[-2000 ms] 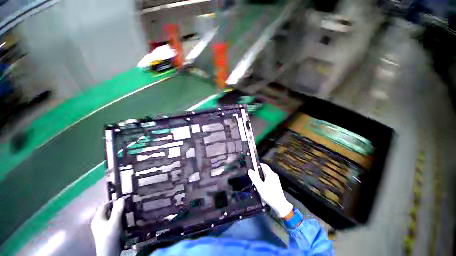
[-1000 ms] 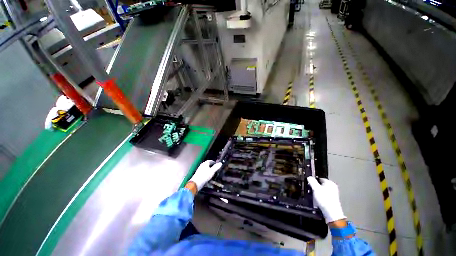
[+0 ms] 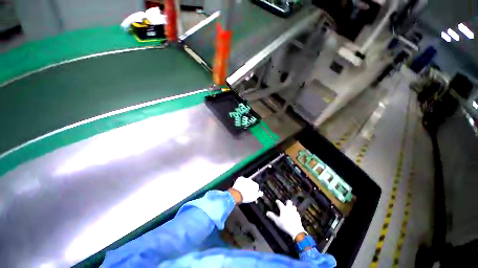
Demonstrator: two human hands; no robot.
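The black wave solder pallet (image 3: 297,191) lies in the black tote (image 3: 362,222), its many cut-outs facing up. My white-gloved left hand (image 3: 247,189) is at the pallet's left side; its fingertips are not clear, so I cannot tell if it grips. My white-gloved right hand (image 3: 286,216) is over the pallet's near part with fingers apart, and holds nothing visible. A pale green hold-down fixture (image 3: 326,175) with rectangular windows lies beside the pallet, over brown cardboard (image 3: 293,152).
A black small parts tray (image 3: 223,108) with small green pieces (image 3: 242,115) stands at the right end of the shiny metal bench (image 3: 126,172). Behind it runs the dark green conveyor belt (image 3: 105,89), with orange-wrapped posts (image 3: 221,55) and a sloping conveyor. Yellow-black floor tape (image 3: 390,209) is at right.
The pallet has gone from both hands' hold above the tote down into it. My right hand has left the pallet's right edge and moved inward. The view has turned left, showing more bench.
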